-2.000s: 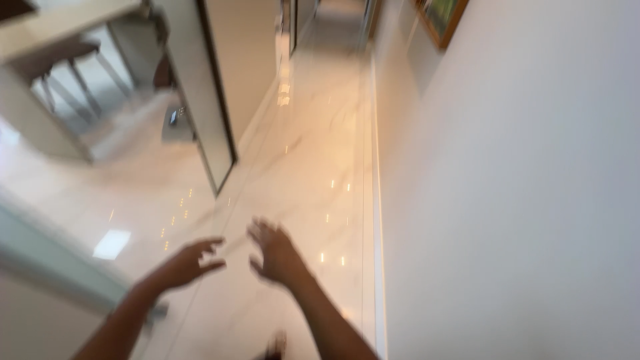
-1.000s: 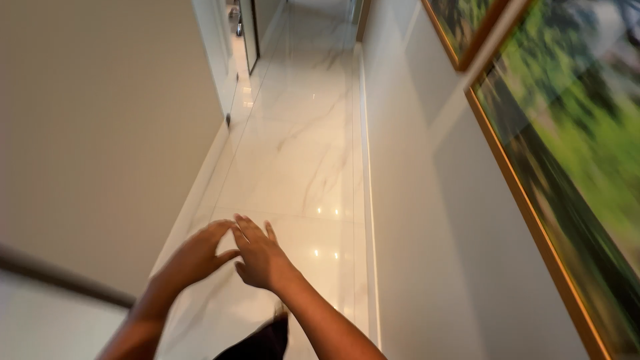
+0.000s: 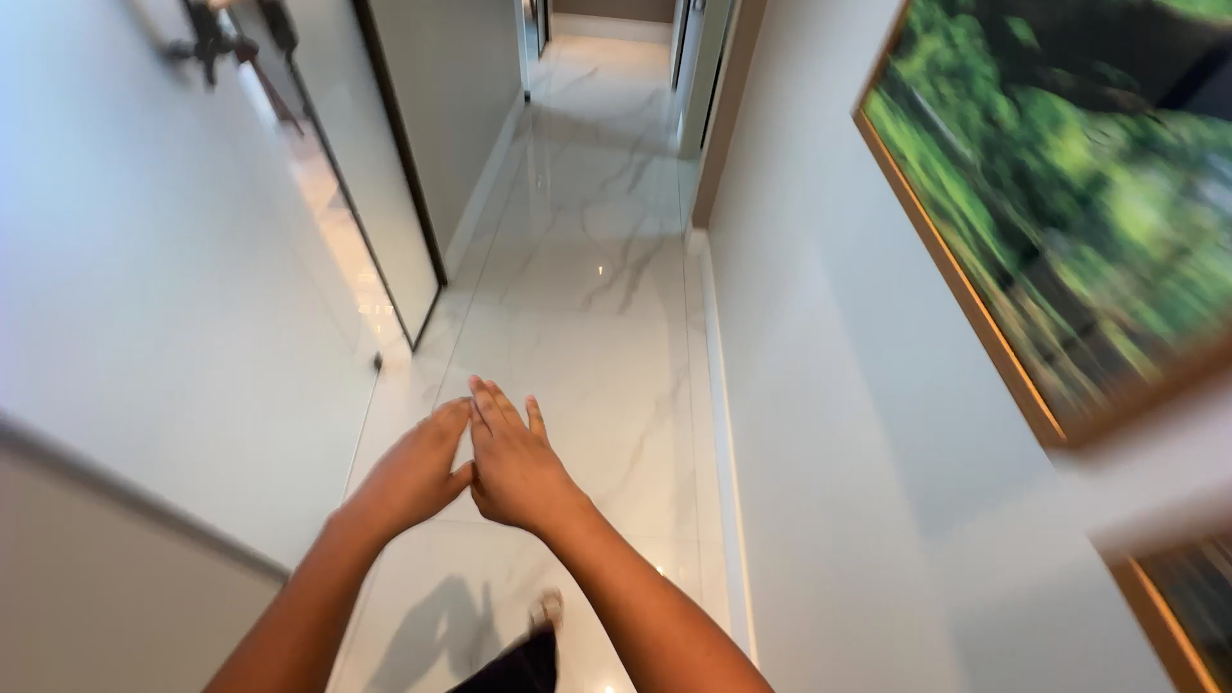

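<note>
My left hand [image 3: 414, 469] and my right hand [image 3: 515, 457] are raised in front of me over the marble-look tile floor [image 3: 597, 356]. Their fingertips and thumbs touch, leaving a small gap between the palms. No object shows in either hand. The fingers of my left hand are partly hidden behind one another; on my right hand the little finger stands apart from the rest. Below my hands, one foot [image 3: 547, 608] and a dark trouser leg [image 3: 520, 664] show, with a shadow of the hands on the floor.
A narrow corridor runs ahead. Along the right wall [image 3: 818, 366] hang a large framed green picture [image 3: 1068, 192] and part of another frame [image 3: 1155, 616]. At left are a pale panel [image 3: 192, 289] and a dark-edged mirror-like panel [image 3: 375, 173]. A doorway frame [image 3: 736, 106] stands farther along on the right.
My hands were apart two seconds ago and have come together at the fingertips. The view has moved forward along the corridor, past the pictures.
</note>
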